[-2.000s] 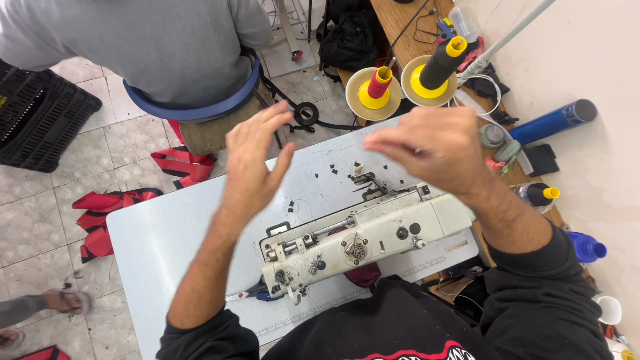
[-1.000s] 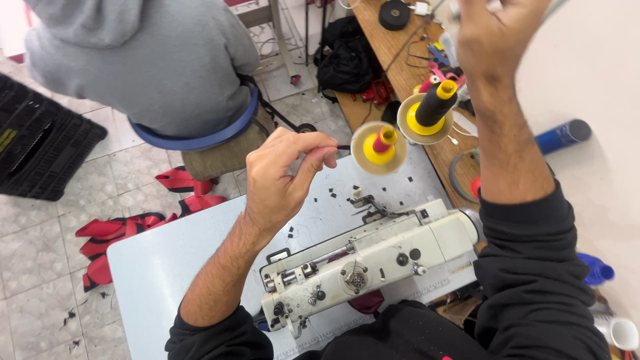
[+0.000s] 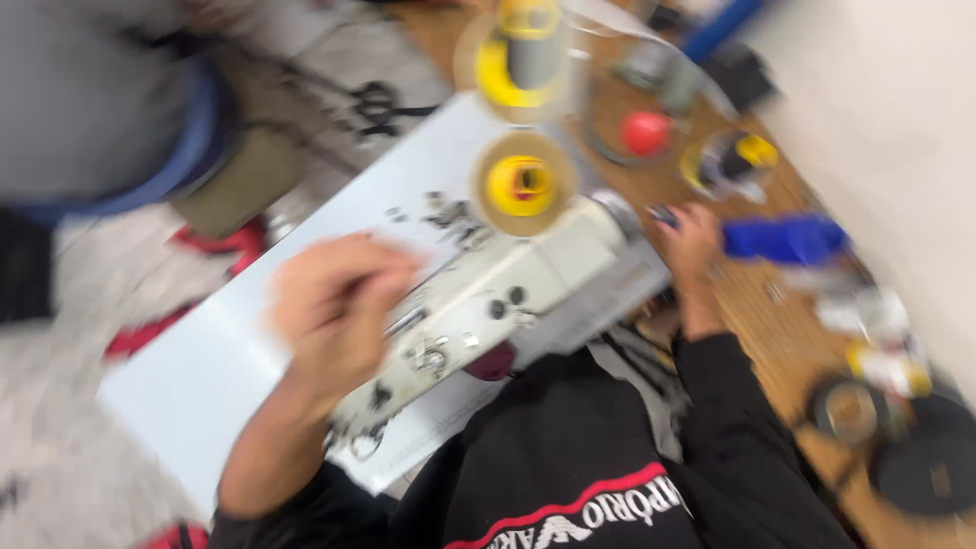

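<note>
A pale industrial sewing machine lies across the middle of a light table. Blurred by motion, my left hand is over the table, left of the machine, its fingers curled; whether it holds anything does not show. Over the wooden bench, just past the machine's handwheel end, my right hand has a small dark object at its fingertips, too blurred to name. Two yellow thread cones stand above the machine's far side, the nearer cone on a round tan disc. Small dark bits lie beside the machine.
A wooden bench on the right bears a blue object, a red ball-like item and a roll of tape. At upper left, a person in grey sits on a blue-backed chair. Red fabric lies on the floor.
My right hand has come down from above the thread cones to the bench by the blue object. My left hand has moved away from the cones. The view has swung and turned.
</note>
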